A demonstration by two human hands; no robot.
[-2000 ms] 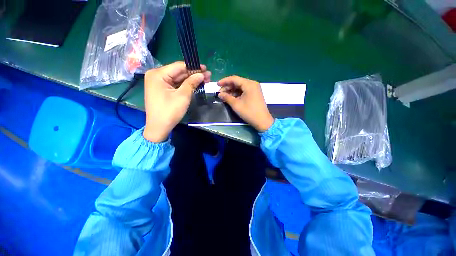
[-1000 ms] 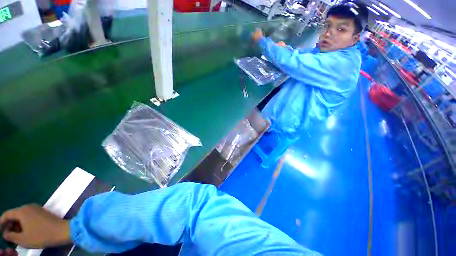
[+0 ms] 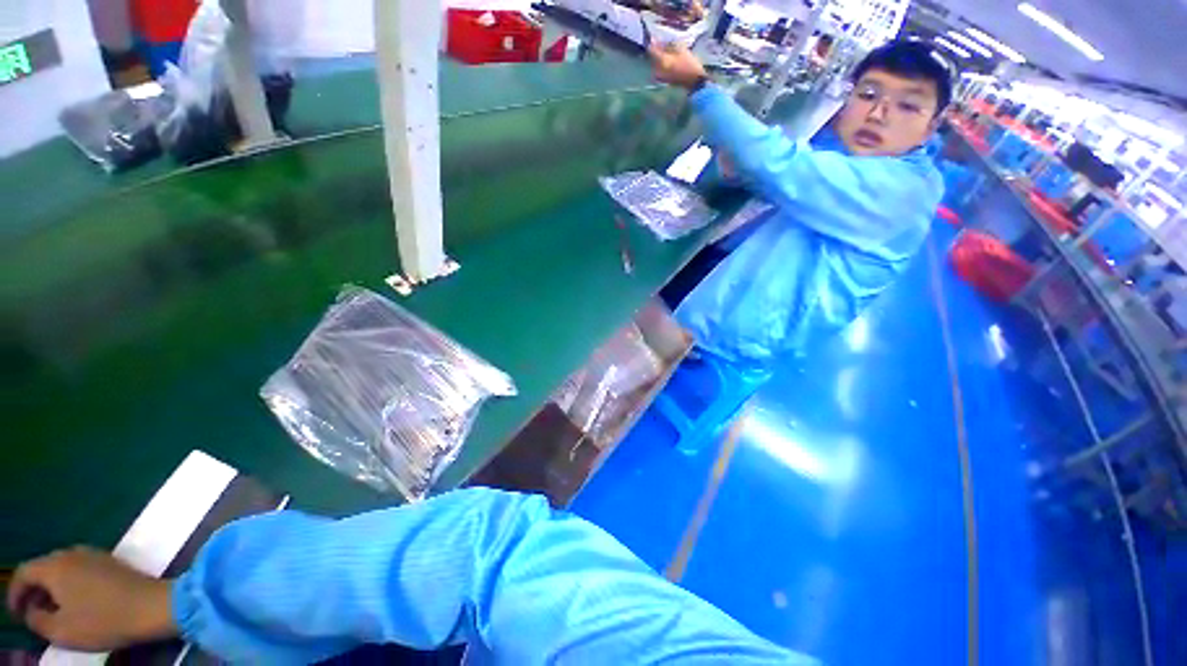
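My right hand (image 3: pixel 94 599) is at the lower left edge, over the adhesive sheet, with its fingers curled. Its fingertips are dark and partly cut off, so I cannot tell whether they pinch anything. The sheet shows a white band (image 3: pixel 185 505) and a dark part (image 3: pixel 241 505) beside it, partly hidden by my sleeve. My left hand and the dark strips are out of the picture. A clear poly bag of strips (image 3: pixel 384 390) lies flat on the green surface to the right of the sheet.
A pale post (image 3: pixel 414 156) stands on the green surface beyond the bag. A coworker in a light blue smock (image 3: pixel 820 234) sits farther along, one arm raised, with another poly bag (image 3: pixel 657 204) in front. A brown open box (image 3: pixel 612 390) adjoins the near edge.
The view has swung right from the work to the line and coworker. My left hand and the strips have left the picture. The coworker's raised hand is higher than a second ago.
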